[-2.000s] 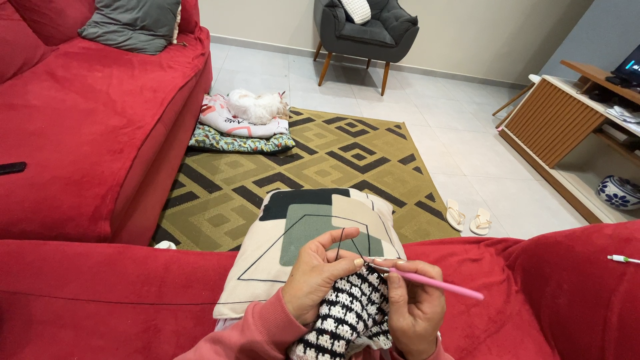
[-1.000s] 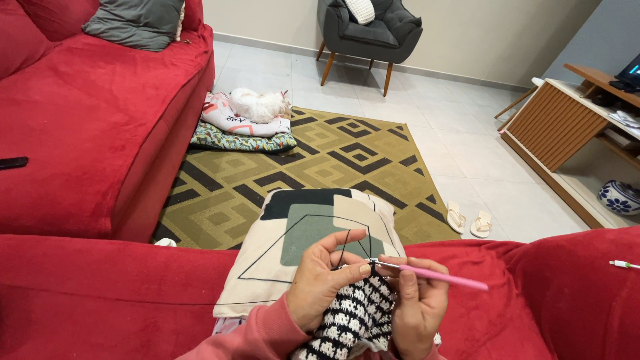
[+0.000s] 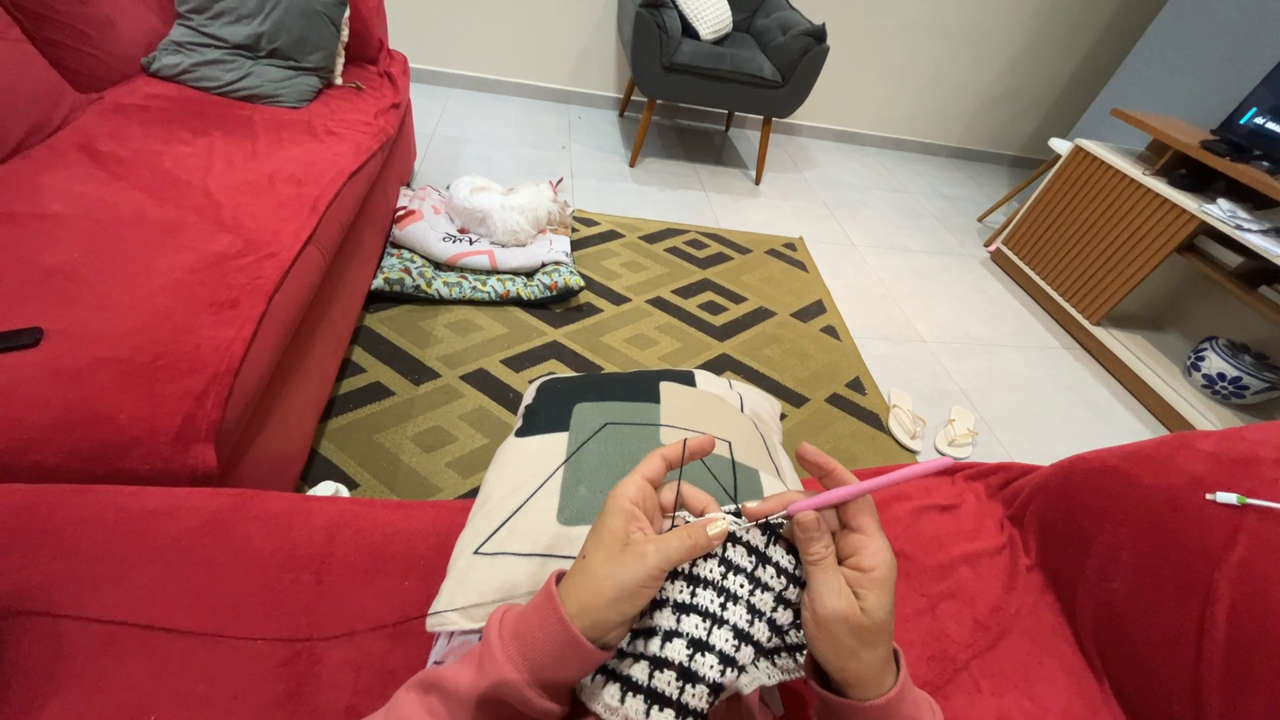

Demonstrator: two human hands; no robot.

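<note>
A black-and-white crocheted piece (image 3: 715,610) hangs between my hands. My left hand (image 3: 640,545) pinches its top edge between thumb and fingers, and black yarn (image 3: 682,470) runs up over the raised index finger. In my right hand (image 3: 848,570) is a crochet hook with a pink handle (image 3: 860,486), its metal shaft at the top edge of the piece beside my left thumb. The hook's tip is hard to make out among the stitches. Beneath lies a cushion (image 3: 510,500) with beige, green and dark patches. A dark strand trails left across the red cover.
Red-covered seating (image 3: 230,590) surrounds me, with a cable end (image 3: 1240,499) at right. Ahead are a patterned rug (image 3: 620,340), a white furry animal (image 3: 505,208) on folded bedding (image 3: 480,275), flip-flops (image 3: 906,420), a grey armchair (image 3: 722,60) and a wooden cabinet (image 3: 1080,230).
The pink handle has tilted, its free end now pointing up to the right instead of slightly down. My right index finger has lifted away from the hook.
</note>
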